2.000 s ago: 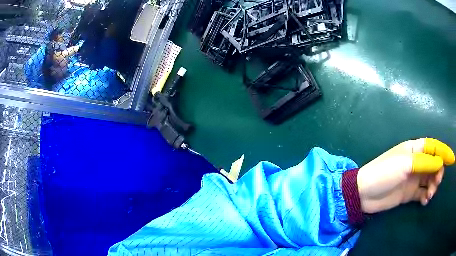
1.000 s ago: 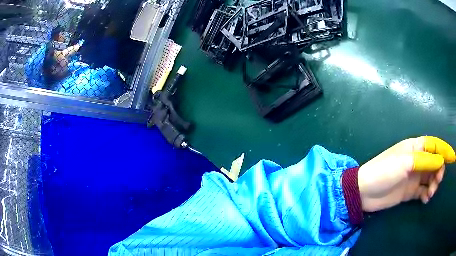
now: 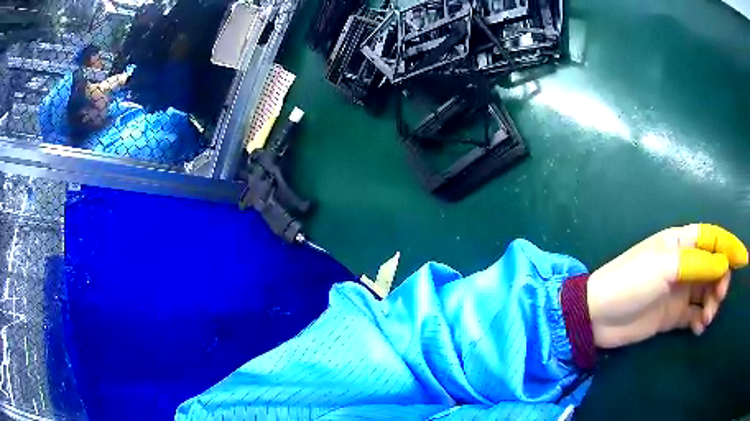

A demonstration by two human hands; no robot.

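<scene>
My left hand is at the right edge, in a blue sleeve with a dark red cuff. Yellow finger cots cover two fingers. The fingers are curled; no object shows in them, but their inner side is partly hidden. My right hand is not in view. Black plastic frames lie in a tangled heap at the top of the green mat. A few more frames lie stacked at an angle just below the heap, away from my hand.
A black pistol-like tool with a thin metal tip lies beside the blue panel. A pale scrap touches my sleeve. A yellow-edged printed sheet lies by the metal rail. A person in blue sits behind mesh.
Since the earliest frame my left hand has risen very slightly. The frames and the tool have not visibly moved.
</scene>
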